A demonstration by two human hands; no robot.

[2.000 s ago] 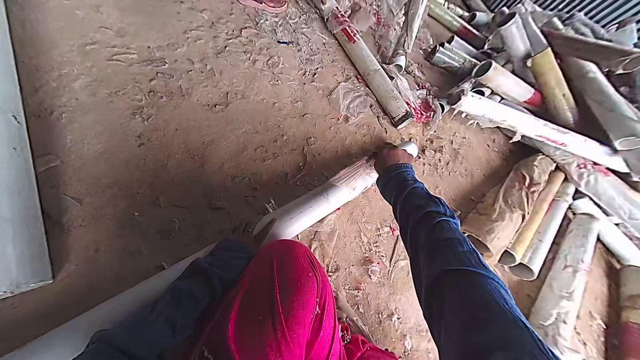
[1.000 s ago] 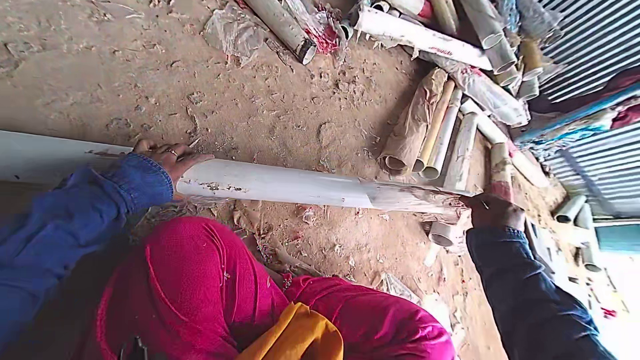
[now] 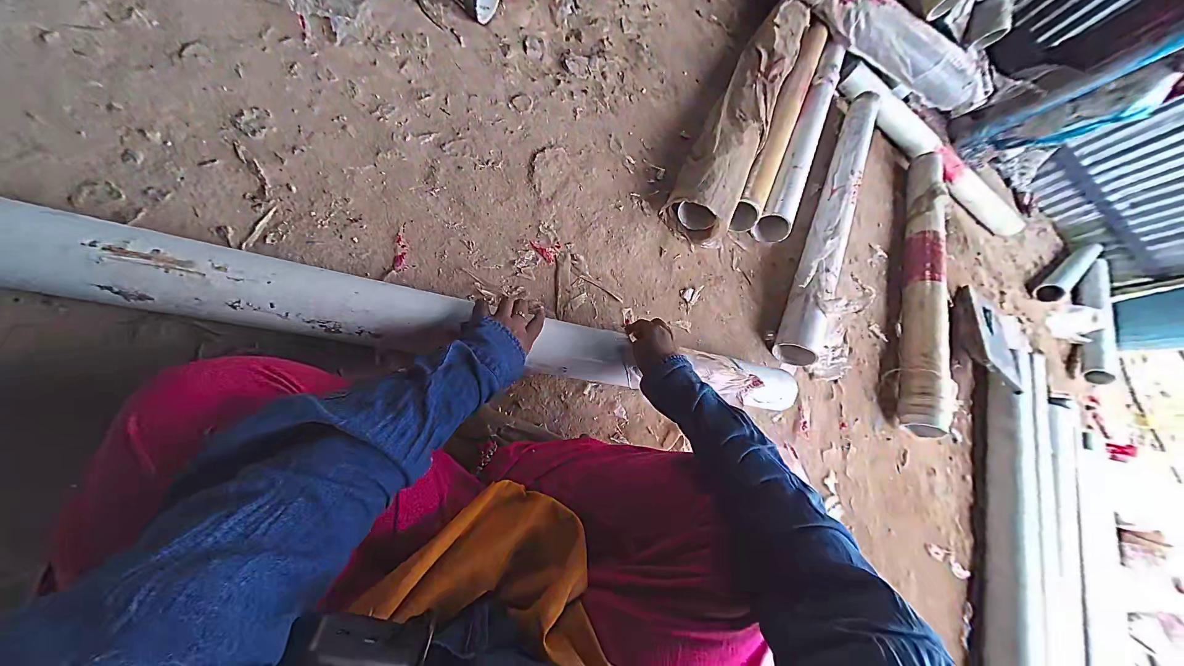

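A long white plastic pipe (image 3: 370,310) lies across the view in front of my knees, with brown scuff marks on its left part. My left hand (image 3: 511,321) rests on top of it near the middle, fingers spread. To the right, my right hand (image 3: 652,342) is closed on the film or edge where clear plastic wrap (image 3: 726,370) with red marks covers the pipe's right end. What lies under my right palm is hidden.
Several wrapped and bare pipes (image 3: 826,240) lie on the dirt floor (image 3: 444,148) at the upper right. A pipe with a red band (image 3: 923,314) lies nearer. Long white lengths (image 3: 1015,499) are at the right, with corrugated sheet metal (image 3: 1119,185) above.
My right hand has moved from the pipe's wrapped far end inward along it, closer to my left hand. The view has shifted to the right since the oldest frame.
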